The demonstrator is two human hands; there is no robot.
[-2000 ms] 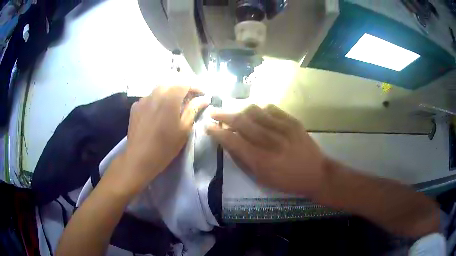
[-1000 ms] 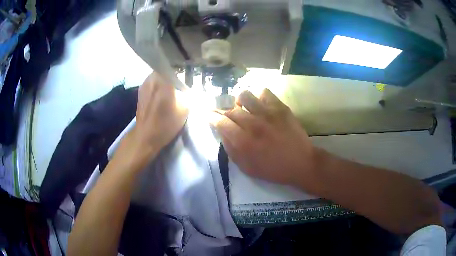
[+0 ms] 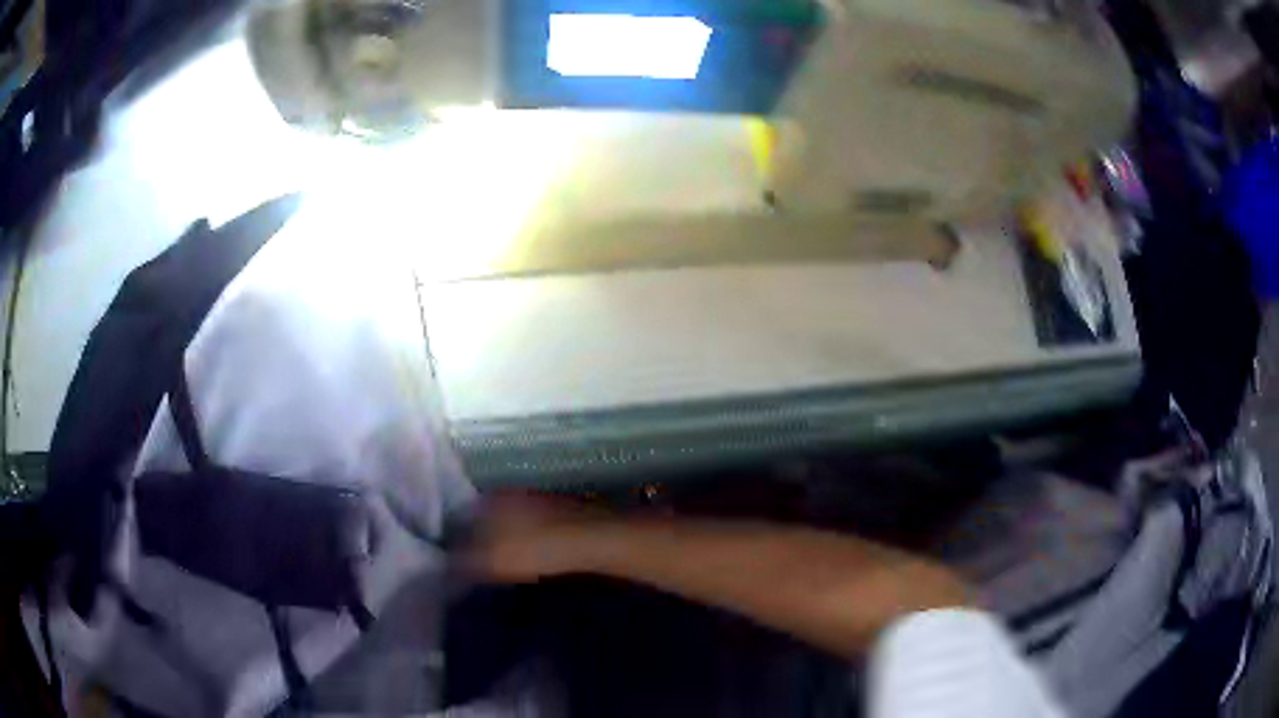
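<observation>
A pale garment panel with dark bands (image 3: 302,337) lies from the bright area under the machine head (image 3: 368,63) down over the table's front edge. Dark cloth (image 3: 119,344) lies along its left side. My right hand (image 3: 512,540) is small and blurred at the pale cloth's right edge, just below the table's front edge; its fingers cannot be made out, nor whether they grip the cloth. My left hand cannot be made out; only a tiny skin-toned blur shows at the bottom left edge. Glare hides the needle area.
The green panel with a bright screen (image 3: 628,46) is at the top. The white table (image 3: 701,330) has a green ruler-like front edge (image 3: 786,421). Small coloured items (image 3: 1073,246) lie at its right end. Grey striped cloth (image 3: 1122,561) lies at the lower right, with something blue (image 3: 1253,211) above.
The view has swung right. My right hand has moved from beside the needle down to below the table edge. My left hand has left the cloth near the needle.
</observation>
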